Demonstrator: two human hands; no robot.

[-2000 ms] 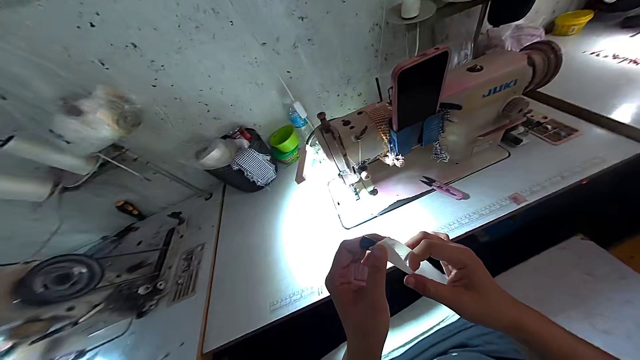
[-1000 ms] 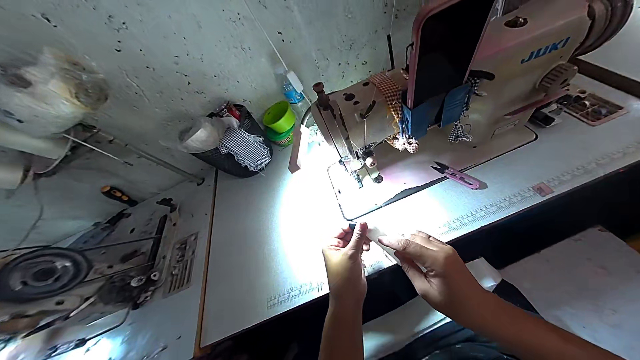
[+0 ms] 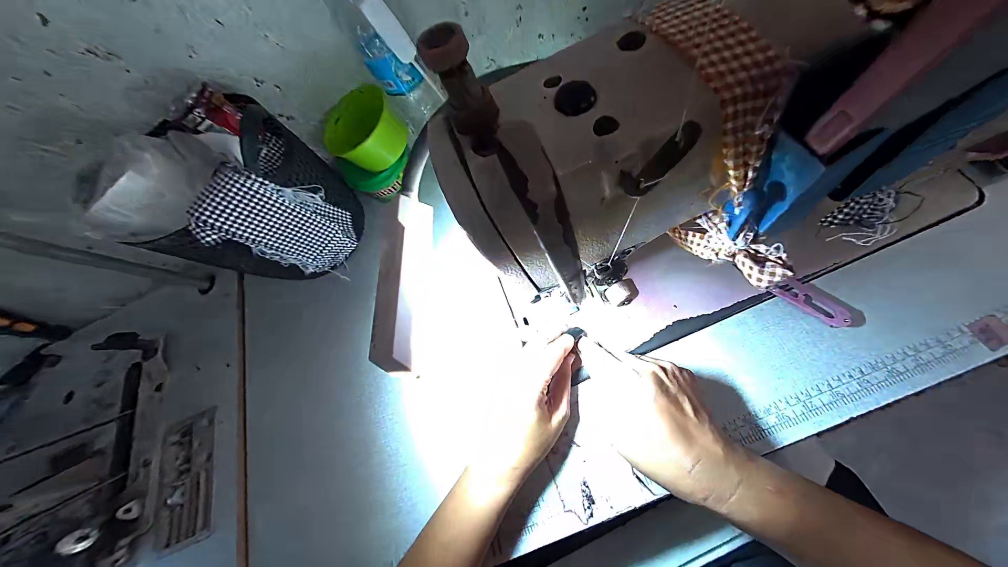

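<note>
Both hands are at the front of the sewing machine's head (image 3: 583, 150), just below the needle area, under a glaring lamp. My left hand (image 3: 535, 402) pinches a small dark piece, apparently fabric (image 3: 579, 370), between thumb and fingers. From the right, my right hand (image 3: 661, 417) reaches to the same piece with its fingertips; glare hides how firmly it grips. White material around the fingers is washed out by the light. Pink thread snips (image 3: 815, 303) lie on the table right of the machine, partly behind a knotted checkered cloth strip (image 3: 732, 110).
At the back left a dark mesh basket (image 3: 315, 181) holds checkered cloth and plastic. Beside it are a green container (image 3: 366, 130) and a plastic bottle (image 3: 390, 67). A printed ruler strip (image 3: 866, 378) follows the front edge. Another machine (image 3: 87, 441) stands at left.
Both hands have moved from the table's front edge up to the sewing machine's needle area, with the small dark piece at the fingertips. The view has moved much closer to the machine.
</note>
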